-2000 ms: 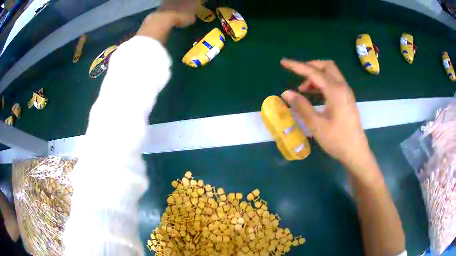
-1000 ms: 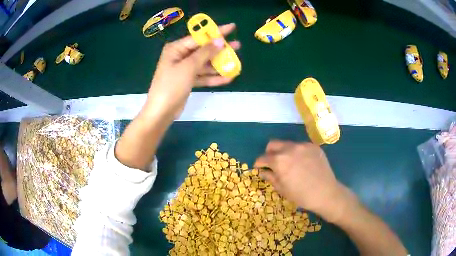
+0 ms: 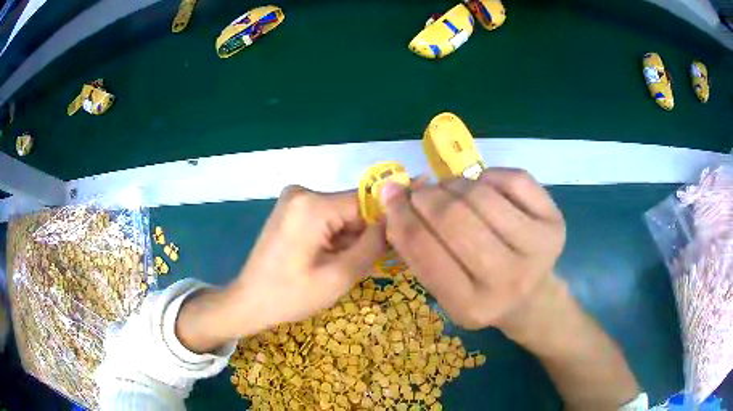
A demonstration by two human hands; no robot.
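Note:
A yellow base plate (image 3: 372,191) is held upright over the green table, in the middle of the view. My left hand (image 3: 301,261) grips it from the left. My right hand (image 3: 482,241) presses its thumb and fingertips against the plate's upper end; whether it holds an insert is hidden by the fingers. The pile of inserts (image 3: 354,353) lies below both hands. A stack of base plates (image 3: 450,143) rests on the pale rail behind my right hand, its lower end covered by the fingers.
Yellow body shells (image 3: 442,36) with blue and white marks lie on the green belt (image 3: 321,88) beyond the pale rail (image 3: 217,172). A bag of inserts (image 3: 72,289) stands at left, with a few loose inserts beside it. A bag of pale parts (image 3: 703,281) is at right.
My left hand has brought the base plate from over the belt back towards me. My right hand has risen from the pile to the plate. The stack appears further left in view.

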